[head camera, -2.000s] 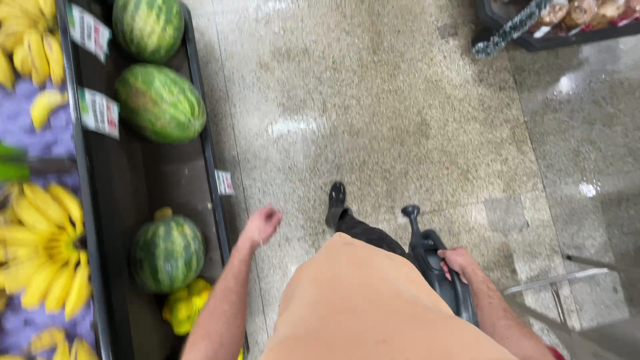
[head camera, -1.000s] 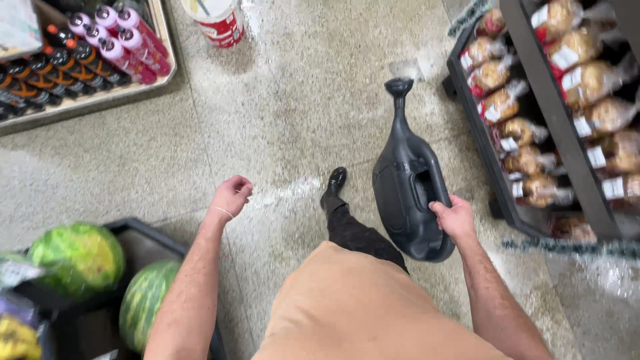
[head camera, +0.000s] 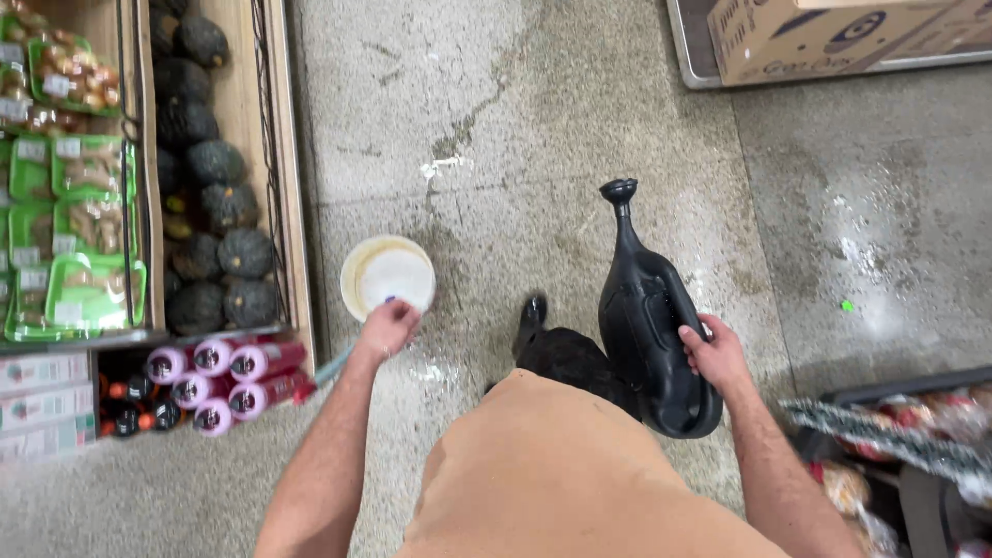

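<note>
My right hand grips the handle of a black plastic watering can, held at my right side with its rose pointing forward. My left hand hangs over the near edge of a round white bucket on the floor, its fingers loosely curled. Whether the fingers touch the bucket cannot be told; nothing shows in them. A small blue spot lies inside the bucket beside the fingertips.
On the left stand green trays of packed produce, dark squashes and pink bottles. A cardboard box sits on a metal-edged platform at the back right. Packaged bread is at the lower right. The floor looks wet.
The view has moved forward along the aisle. The watermelons have left view; squashes and a cardboard box have come in. The bucket, at the top edge before, is now by my left hand.
</note>
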